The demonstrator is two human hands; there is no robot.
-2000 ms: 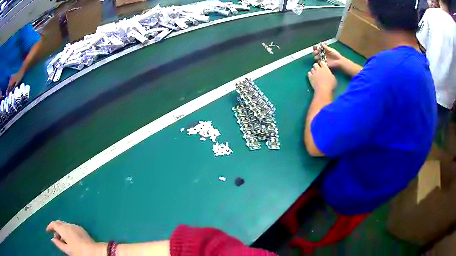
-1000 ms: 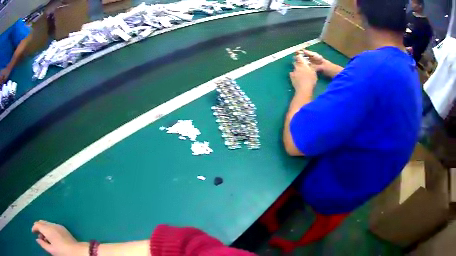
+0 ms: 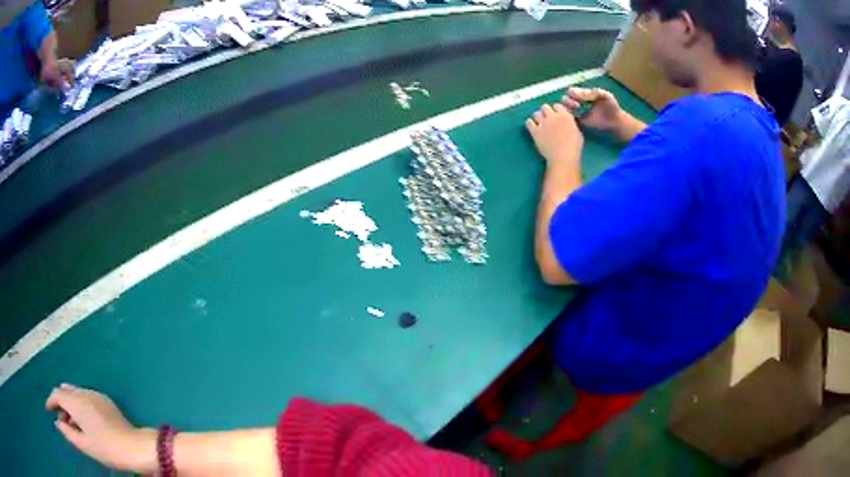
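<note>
My right hand [image 3: 89, 424] rests on the green bench top [image 3: 252, 345] at the lower left, fingers loosely curled, with nothing seen in it. Its red-sleeved forearm crosses the bottom. My left hand is not in view. Two heaps of tiny white parts [image 3: 347, 220] lie mid-bench. A single white part [image 3: 375, 312] lies beside a small black part [image 3: 407, 320]. Right of the heaps stand stacked PCB panels [image 3: 445, 196].
A co-worker in a blue shirt [image 3: 666, 224] sits at right, both hands together over the bench. A white edge strip [image 3: 224, 222] borders the conveyor belt. White shells [image 3: 186, 42] are piled beyond. Cartons [image 3: 746, 401] and a red stool [image 3: 568, 424] are at lower right.
The camera view has shifted, so the bench items appear further left and slightly higher. The co-worker's head has turned, showing more of its side. My right hand stays resting on the bench.
</note>
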